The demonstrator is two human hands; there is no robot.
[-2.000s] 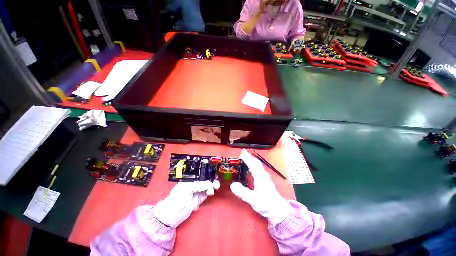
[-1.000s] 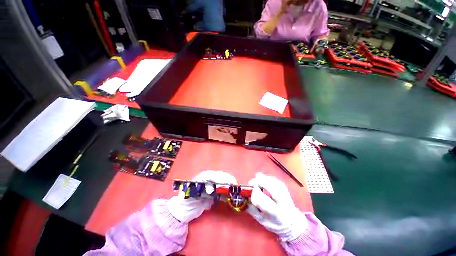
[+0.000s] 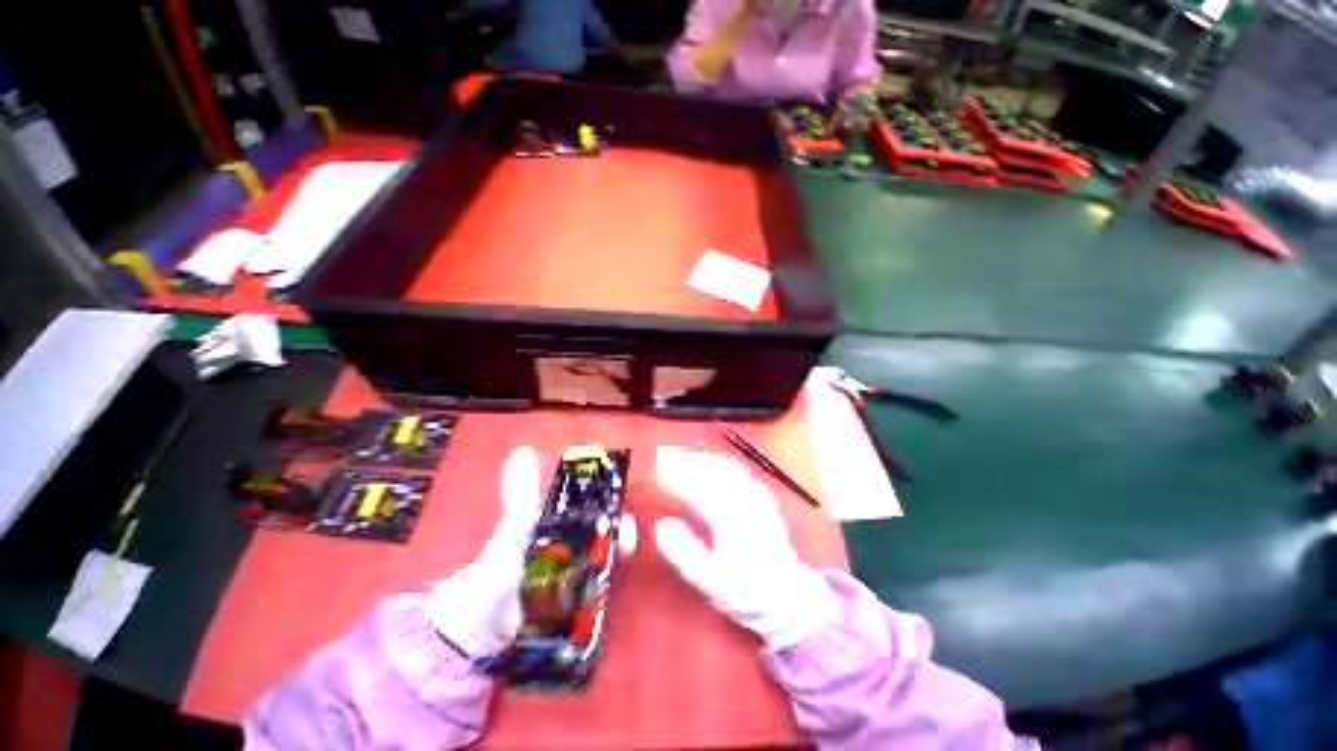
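A circuit board [image 3: 575, 565], component side up, points away from me over the red mat [image 3: 704, 690]. Its yellow-taped transformer is at the far end and its round reddish-green coil at the near end. My left hand [image 3: 502, 565], in a white glove, holds the board by its left side, with fingertips showing at its right edge. My right hand [image 3: 733, 546], also gloved, is just right of the board, apart from it, fingers spread and empty. Two more boards [image 3: 340, 502] lie component side up at the mat's left edge.
The black tote [image 3: 484, 341] stands ahead, holding a board [image 3: 554, 143] and a paper slip [image 3: 729, 279]. Tweezers [image 3: 770, 467], cutters [image 3: 902, 404] and a white sheet [image 3: 853, 458] lie right. Crumpled gloves [image 3: 238, 345] and papers lie left. A person [image 3: 777, 52] is across the bench.
The board went from lying crosswise to edge-on between both hands, and is now turned lengthwise with components up. My right hand has let go of it. The camera view has shifted.
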